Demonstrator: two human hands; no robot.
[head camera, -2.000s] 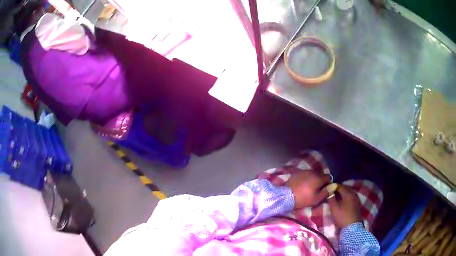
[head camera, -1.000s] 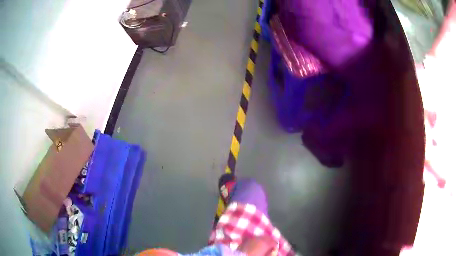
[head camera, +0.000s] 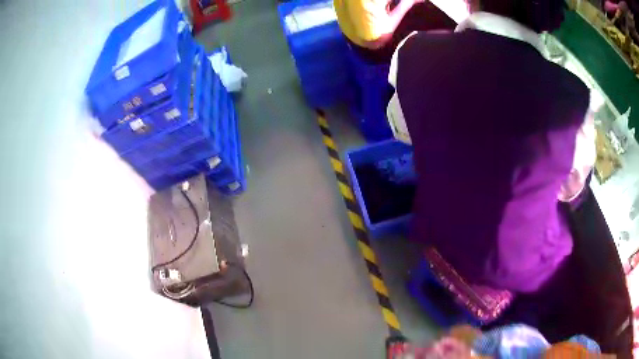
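Note:
A blue-and-white sleeve cover (head camera: 515, 341) shows blurred at the bottom edge. Orange-brown blobs (head camera: 571, 349) lie beside it, cut off by the edge; I cannot tell whether they are my hands, or whether anything is held. A bit of pink and red cloth (head camera: 438, 348) is left of the sleeve. Nearest in front, a person in a dark purple vest (head camera: 490, 140) sits with their back to me. A blue bin with a dark heap (head camera: 382, 184) stands on the floor to the left of that person.
Stacked blue bins (head camera: 168, 105) and a grey-brown metal box with a black cable (head camera: 189, 238) stand at the left. Yellow-black tape (head camera: 357, 221) crosses the floor. More blue bins (head camera: 315, 59) and a person in yellow (head camera: 364, 21) are further off. A bright bench (head camera: 620, 203) runs right.
My view has swung from the lap and bench to the floor, then up the aisle. The two hands with a small light piece over the lap are no longer clearly visible.

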